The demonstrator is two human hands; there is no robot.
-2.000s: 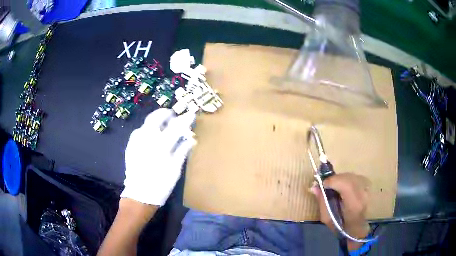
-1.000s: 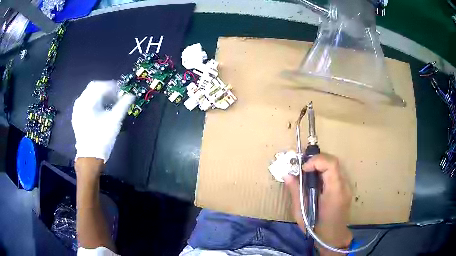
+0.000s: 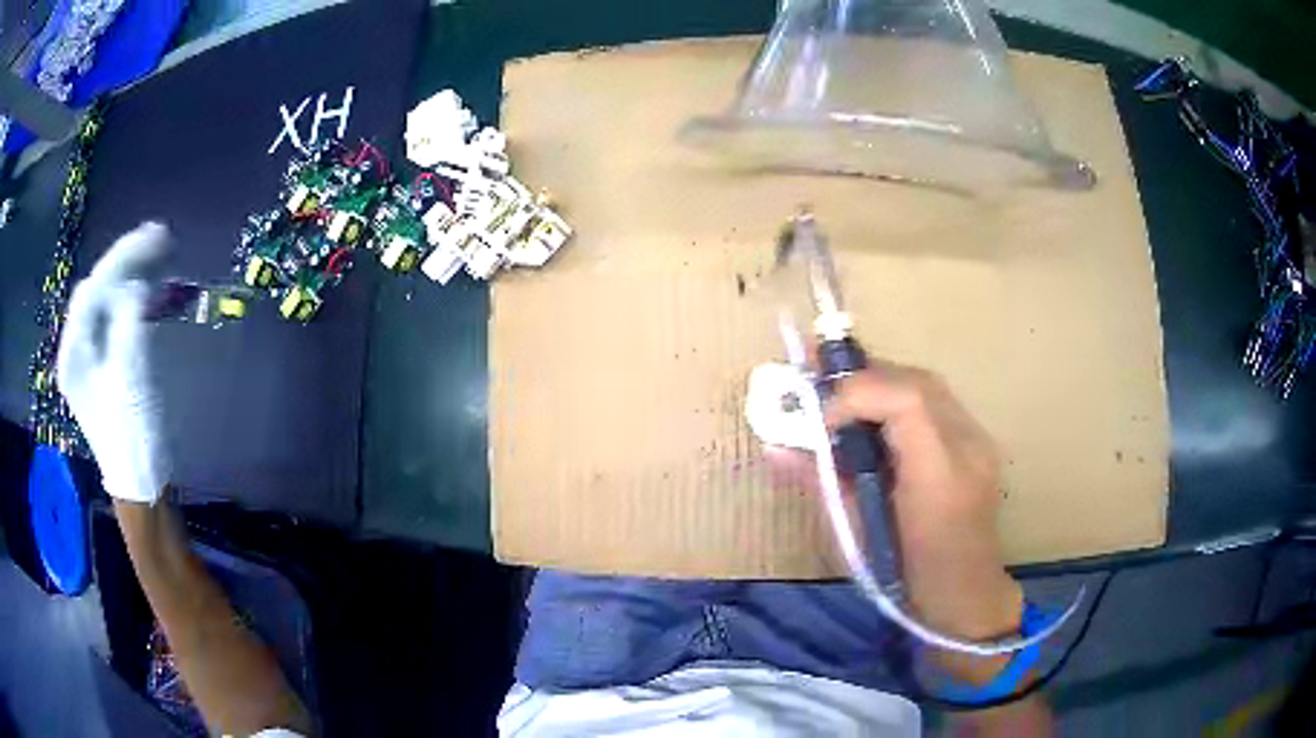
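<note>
My left hand (image 3: 116,361), in a white glove, is at the left over the black mat, with a small circuit board (image 3: 217,303) with a yellow part at its fingertips. My bare right hand (image 3: 924,483) holds a soldering iron (image 3: 854,433) over the cardboard, tip pointing away from me. A white plastic housing (image 3: 782,405) is also held by the right hand, beside the iron; the fingers behind it are partly hidden. The thin solder feed tube (image 3: 833,505) curves back along the iron past the wrist.
A pile of green circuit boards (image 3: 347,224) lies on the black mat (image 3: 289,418), beside white housings (image 3: 484,202). A clear fume hood (image 3: 880,94) hangs over the cardboard's (image 3: 635,476) far part. Lead wires (image 3: 1270,231) lie at right. Board stock and a blue round lid (image 3: 58,519) are at left.
My left hand has moved left from the board pile, now with a board at its fingers. My right hand still holds the iron and the housing, which it picked up since the earliest frame.
</note>
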